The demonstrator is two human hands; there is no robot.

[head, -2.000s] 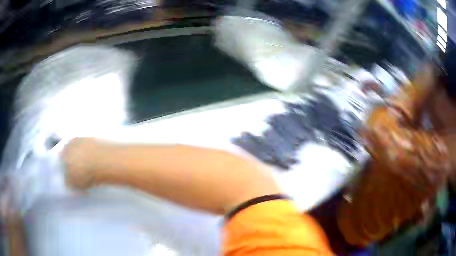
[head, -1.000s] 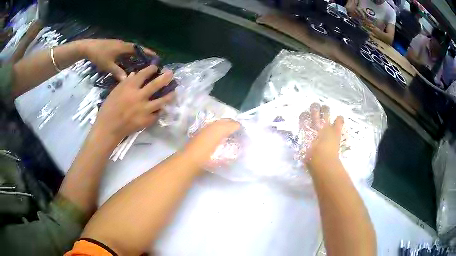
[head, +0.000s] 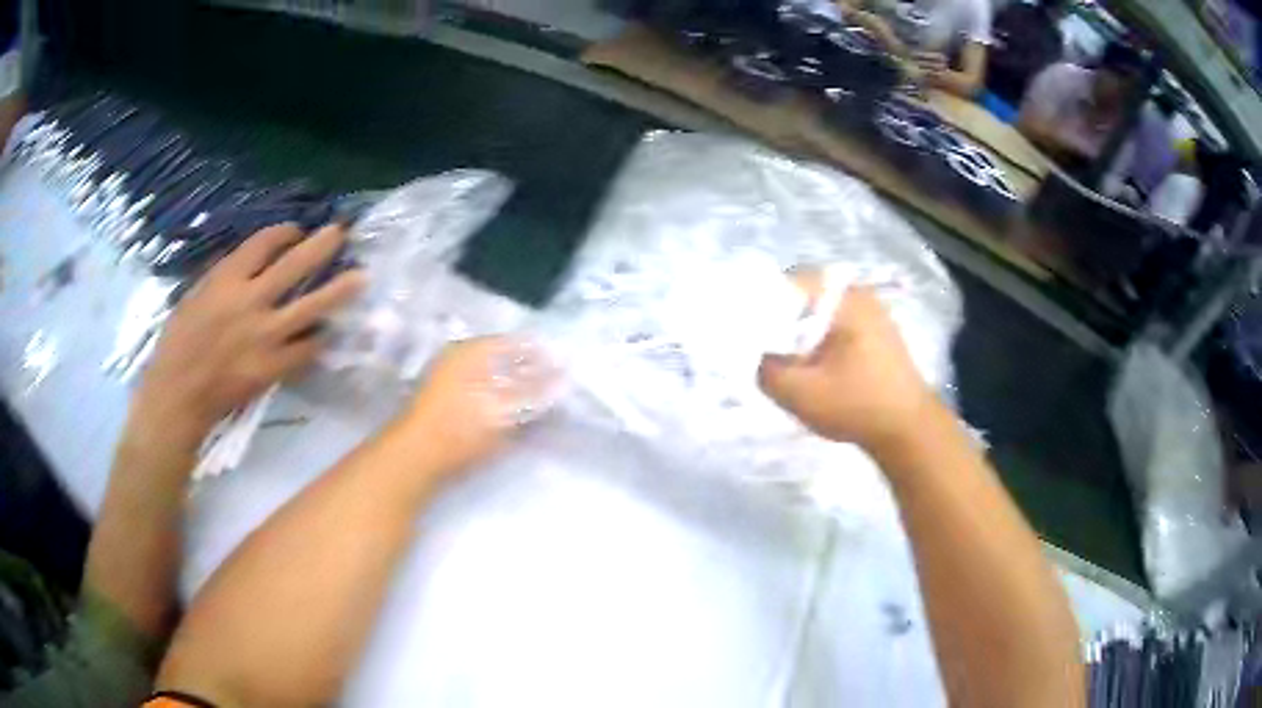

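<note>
A large clear plastic bag [head: 775,194] full of white rods lies across the bench and the belt edge. My right hand [head: 851,362] is at the bag's upper right, fingers curled around something white, blurred, perhaps rods or a fold of the bag. My left hand [head: 485,394] is at the bag's left part, blurred; I cannot tell whether it grips the plastic. A smaller crinkled clear bag part [head: 429,221] stands up left of the large one. The orange sleeve edge shows at the bottom left.
Another person's hand [head: 249,311] is close to my left hand, beside a long heap of black tubes [head: 208,166] with white rods. The dark green belt [head: 374,104] runs behind. A crumpled clear bag [head: 1163,457] and black tubes [head: 1163,671] are at right. People sit across the belt.
My right hand has curled from spread fingers around something white. The view has shifted, so the bags sit further left. The neighbour's hand now shows open over the black tubes.
</note>
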